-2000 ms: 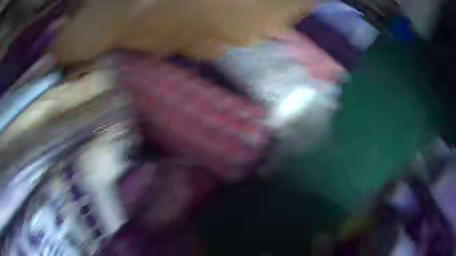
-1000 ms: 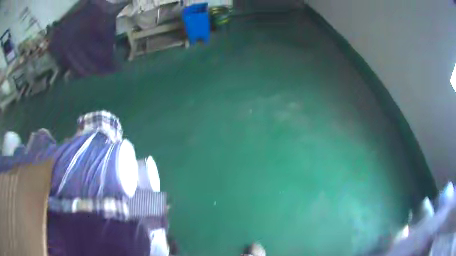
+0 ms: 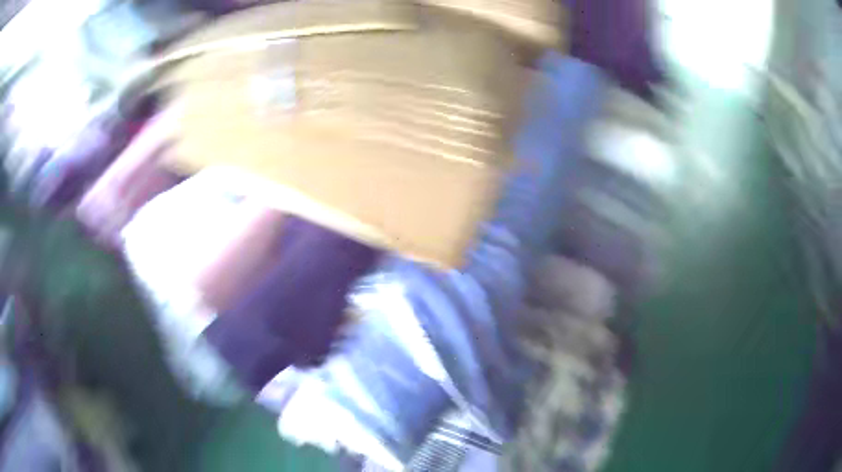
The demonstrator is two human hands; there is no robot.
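No hand is in view. The frame is badly blurred. A tan cardboard piece or box (image 3: 342, 138) lies across the upper middle, on top of fabric rolls. A dark purple roll (image 3: 295, 300) and a pale pink and white one (image 3: 198, 244) lie below and left of it. A blue roll with white ties (image 3: 406, 346) lies below it, and blue fabric (image 3: 545, 157) runs up along its right side. A patterned roll (image 3: 572, 406) is at the lower right of the stack.
Green floor (image 3: 720, 369) shows to the right of the stack, and a darker green area (image 3: 92, 277) lies to the left. A bright white glare (image 3: 715, 37) is at the upper right. Blurred light shapes fill the upper left corner.
The view has swung from the open green floor and wall to the stack. The cardboard and blue rolls, earlier at the lower left, now fill the middle. No hand shows in any frame.
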